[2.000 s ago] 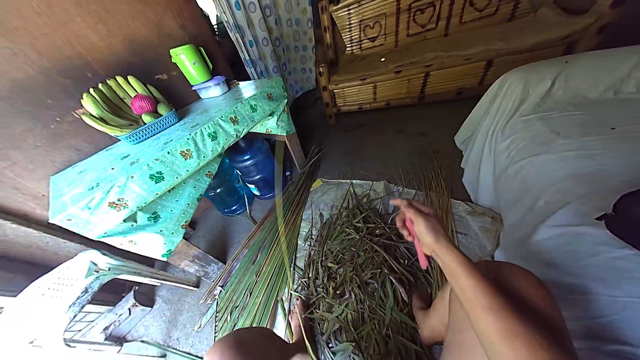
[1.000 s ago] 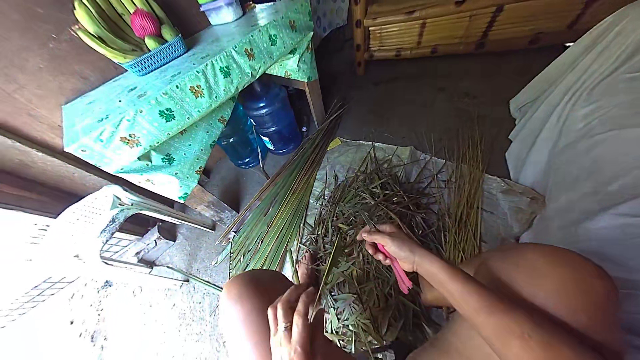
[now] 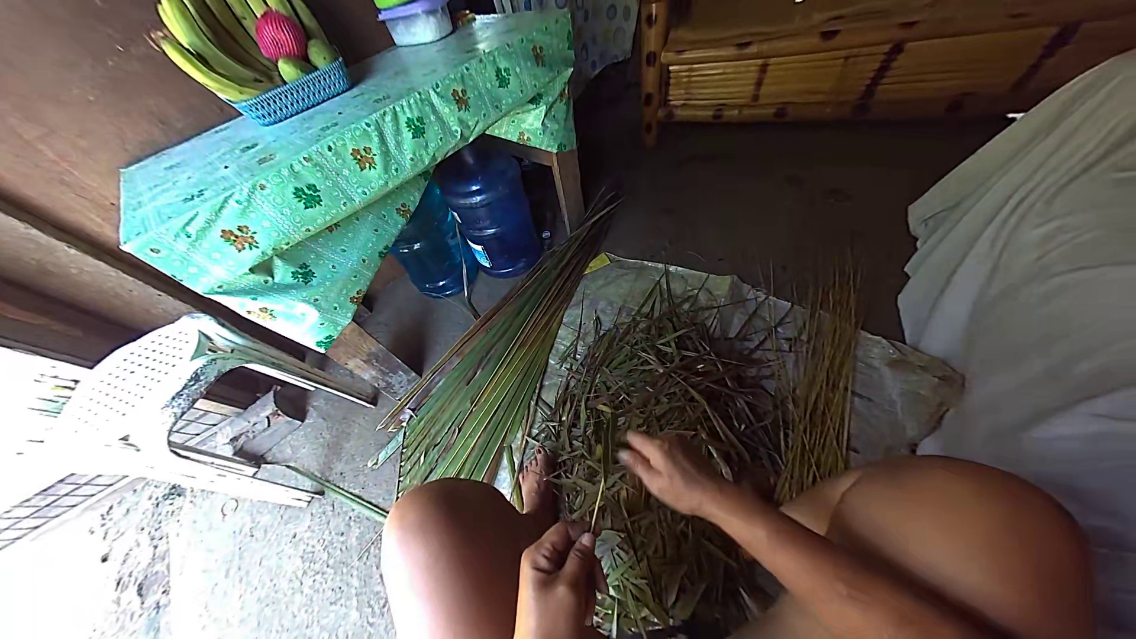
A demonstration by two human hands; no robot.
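My left hand [image 3: 561, 568], low in the view, is closed on the end of a thin palm leaflet strip [image 3: 600, 497] that points up and away. My right hand [image 3: 673, 472] is just to its upper right, above a heap of cut leaf scraps [image 3: 683, 382]; its fingers point left, and its palm side is hidden. No pink handle shows there. A fan of long green and brown palm leaflets [image 3: 497, 382] lies left of the heap. A bundle of thin stripped midribs [image 3: 818, 390] lies to its right. Heap and midribs rest on a pale sheet [image 3: 896, 382].
My bare knees frame the heap. At the upper left stands a table with a green floral cover [image 3: 355, 169], bearing a blue fruit basket [image 3: 297, 93]. Blue water jugs [image 3: 493, 213] stand beneath. A white plastic chair [image 3: 133, 390] is left, a bamboo bench [image 3: 816, 80] behind, white cloth [image 3: 1038, 266] right.
My left hand, out of sight in the oldest frame, is now low in view with a strip. The pink-handled tool seen in my right hand in both earlier frames no longer shows. The view has tilted down.
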